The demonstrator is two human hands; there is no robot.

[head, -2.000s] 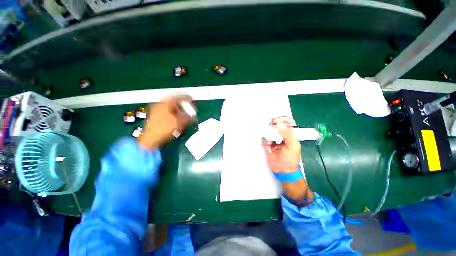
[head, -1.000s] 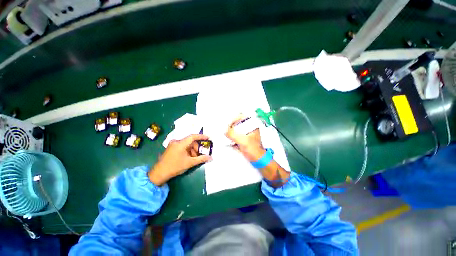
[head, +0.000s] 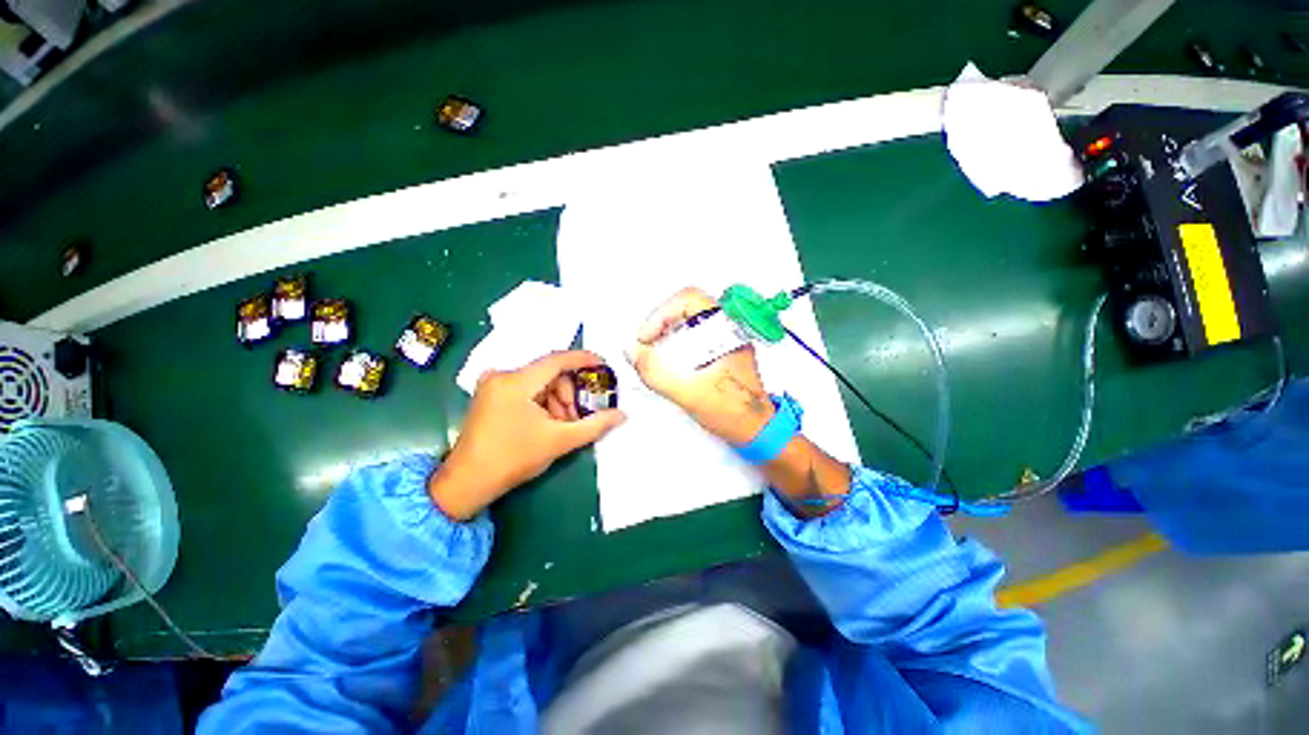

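Observation:
My left hand (head: 524, 428) holds a small black electronic unit (head: 594, 391) with gold and white marks between thumb and fingers, over the left edge of the white paper sheet (head: 682, 481). My right hand (head: 706, 371) grips a white dispensing syringe (head: 704, 340) whose green adapter (head: 755, 313) points right; its tip is not clear, near the held unit. A clear hose (head: 930, 338) and a thin black cord run from the adapter. Several similar units (head: 330, 320) lie grouped on the green bench at left. A folded white paper (head: 520, 333) lies beside the sheet, behind my left hand.
A light blue-green fan (head: 86, 520) stands at left before a white vented box (head: 32, 376). A black controller (head: 1170, 251) with yellow label is at right, beside crumpled white paper (head: 1009, 139). Behind a pale rail (head: 345, 240), units (head: 460, 115) lie on the green belt.
My left hand has gone from the bench group to the sheet with a unit. The right hand's syringe has tilted. The view has shifted, and belt units have moved left.

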